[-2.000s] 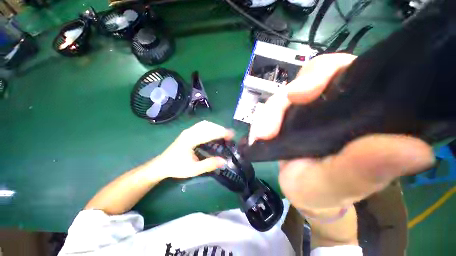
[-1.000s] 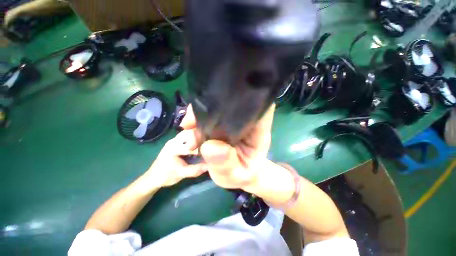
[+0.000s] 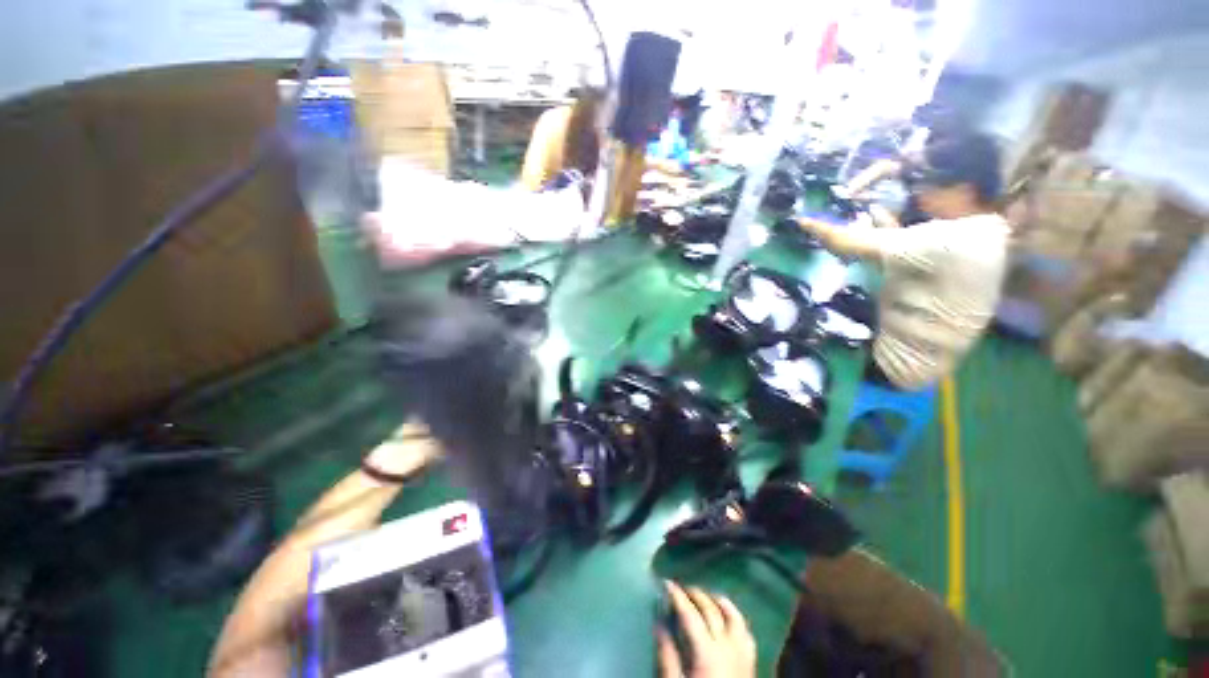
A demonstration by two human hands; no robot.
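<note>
The black electric screwdriver [image 3: 458, 384] hangs large and blurred left of centre. My left hand [image 3: 414, 448] is mostly hidden behind it; a dark band crosses the wrist, and the forearm runs down beside the feeder. Its fingers cannot be seen. My right hand [image 3: 713, 636] is at the bottom edge, cut off at the wrist, with its fingers round a dark part [image 3: 674, 628] that is hard to make out. The white screw feeder [image 3: 404, 596] with blue sides stands at the lower left. Black strap-like clip parts [image 3: 623, 437] stand in a row on the bench.
A brown carton [image 3: 862, 609] stands at the bench edge, lower right. A large carton [image 3: 146, 252] fills the left. Several fan heads [image 3: 782, 378] lie farther along the bench. A person [image 3: 941, 265] sits right on a blue stool [image 3: 882, 431]. A dark cable [image 3: 126, 265] crosses the left.
The view has swung right and up along the bench. My hands have moved apart; my right hand is off the screwdriver and low by the carton. The fan on the clip has left view.
</note>
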